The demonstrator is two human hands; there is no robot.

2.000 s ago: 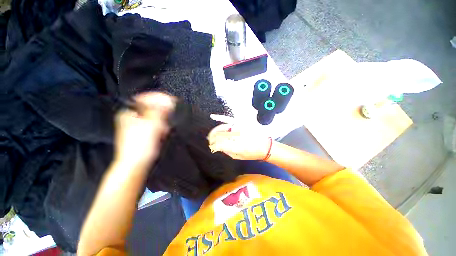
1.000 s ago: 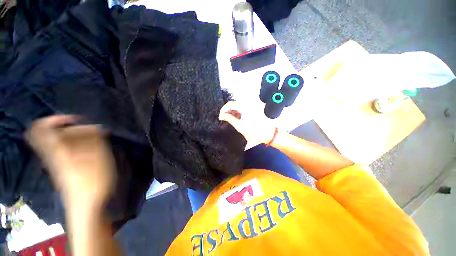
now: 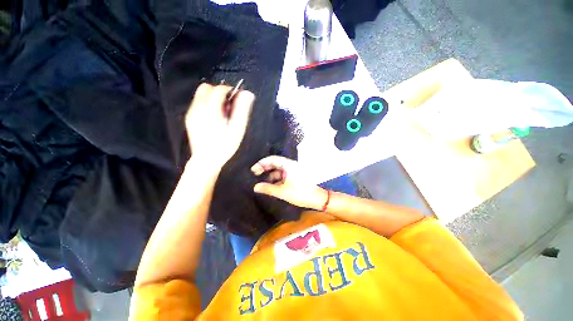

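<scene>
A black garment (image 3: pixel 113 119) lies in a large heap over the white table and my lap. My left hand (image 3: pixel 217 122) is over its upper part, fingers curled around a thin metallic tool (image 3: pixel 236 88) whose tip sticks out past the fingertips; it may be snips. My right hand (image 3: pixel 286 182) is at the garment's right edge, lower and nearer to me. Its thumb and curled fingers are apart at the tips with dark cloth showing between them; whether they grip it is unclear. No needle or thread can be made out.
A steel flask (image 3: pixel 317 28) and a dark flat rectangle with a red edge (image 3: pixel 327 72) stand beyond three black thread cones (image 3: pixel 354 125). At right is a pale board (image 3: pixel 496 175) with a clear plastic bag (image 3: pixel 534 103) and green-capped bottle (image 3: pixel 484 143). A red basket (image 3: pixel 53 301) is at lower left.
My left hand swung out left, then came back up and right over the garment. My right hand moved down and slightly left. The cloth between them has shifted.
</scene>
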